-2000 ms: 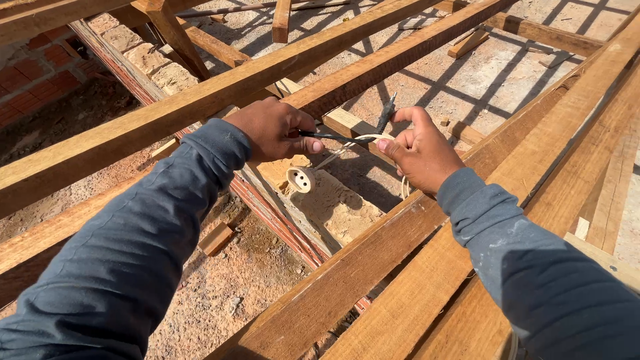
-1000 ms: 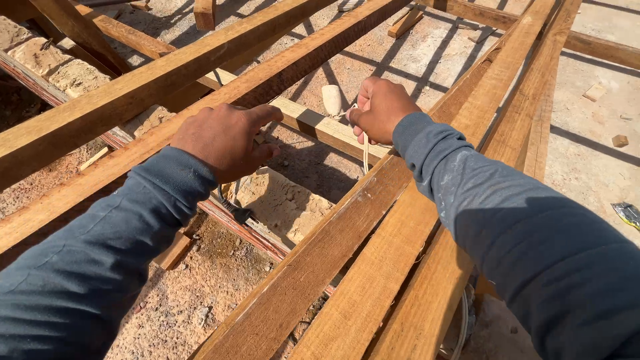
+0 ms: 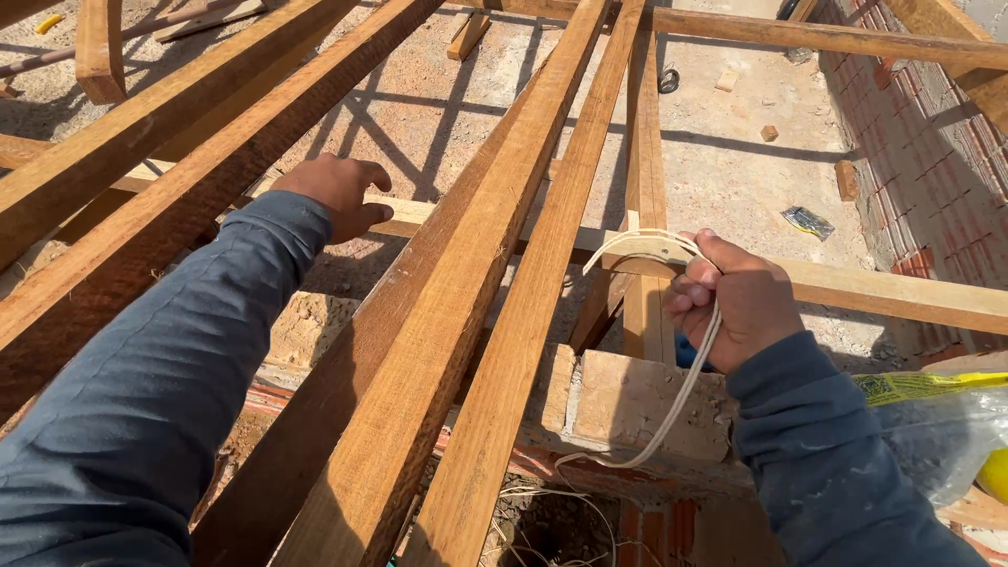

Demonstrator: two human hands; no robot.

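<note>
My right hand (image 3: 728, 295) is closed around a white electrical cable (image 3: 703, 346), at the right of the wooden beams. A short bent length of it sticks out to the left above my fingers, and a longer part hangs below my hand toward the brick wall top (image 3: 630, 398). Thin white wires (image 3: 551, 494) lie lower down by the wall. My left hand (image 3: 339, 193) holds nothing; its thumb and fingers are apart, over a pale wooden batten (image 3: 405, 211) left of the leaning beams (image 3: 465, 276).
Long wooden beams (image 3: 197, 165) cross the left side. A brick wall (image 3: 929, 150) runs along the right. A clear plastic bag with a yellow band (image 3: 929, 417) lies by my right forearm. A black coil (image 3: 668, 80), wood offcuts (image 3: 769, 133) and a small packet (image 3: 808, 223) are on the ground below.
The view has swung to the right. My right hand has moved right across the leaning beams with the white cable. The socket and black-handled tool held between my hands earlier are out of sight.
</note>
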